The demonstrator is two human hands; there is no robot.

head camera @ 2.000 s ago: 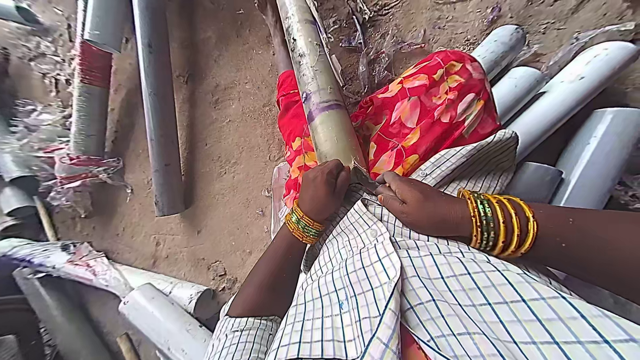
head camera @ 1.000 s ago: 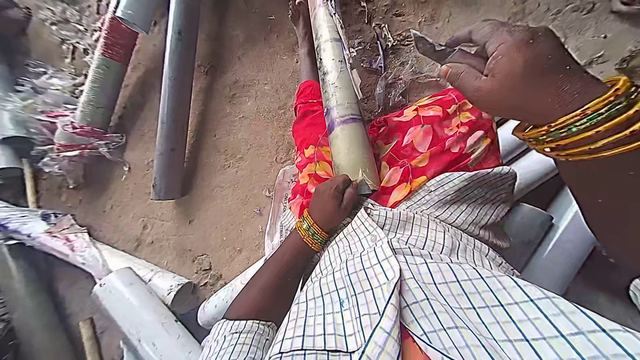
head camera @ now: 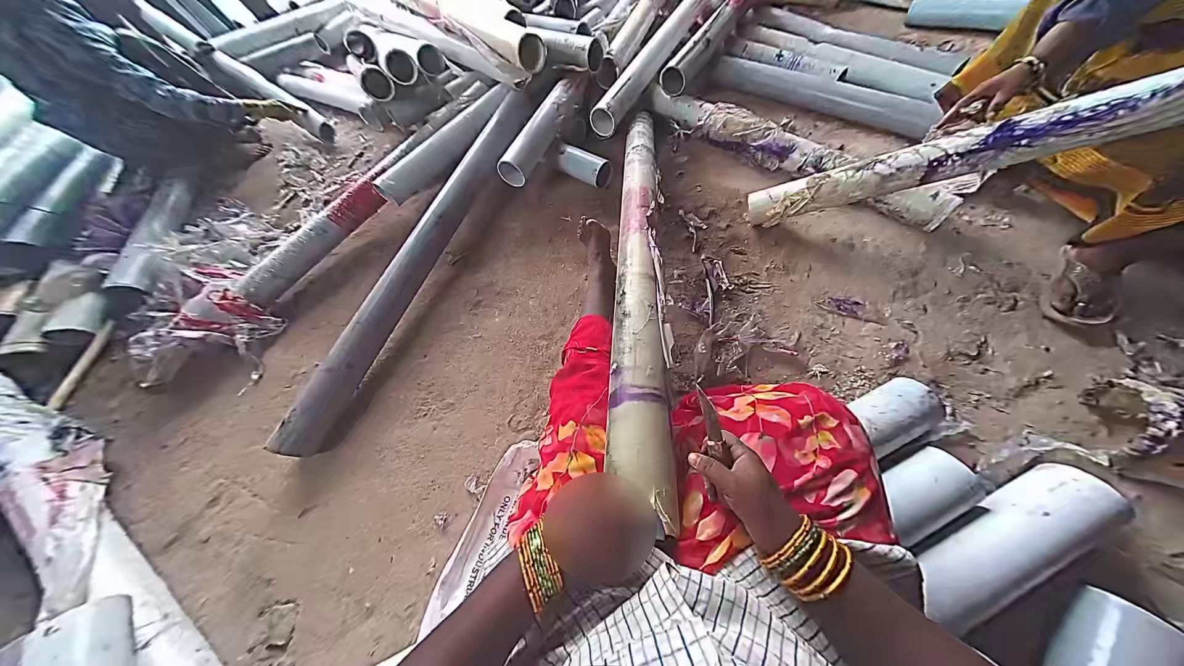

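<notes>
A long pale plastic pipe (head camera: 638, 370) with a purple band and a reddish band runs from my lap out toward a heap of pipes. My left hand (head camera: 601, 529) is at the pipe's near end, but a blur covers it, so its fingers cannot be made out. Right of the pipe, my right hand (head camera: 740, 476) is closed around the handle of a knife (head camera: 710, 416), blade pointing up and away from me. Torn film hangs along the pipe's right side.
Grey pipes (head camera: 398, 268) lie on the dirt ahead to the left, near plastic scraps (head camera: 222, 314). More pipes (head camera: 1027, 536) rest close on my right. A co-worker's hand (head camera: 994, 92) is at a purple-marked pipe (head camera: 971, 148) on the right; another person (head camera: 120, 83) is at the upper left.
My right hand, close to the left hand at first and then raised to the upper right, is now low beside the pipe with the knife. The view has tilted up, showing the pipe heap and other people.
</notes>
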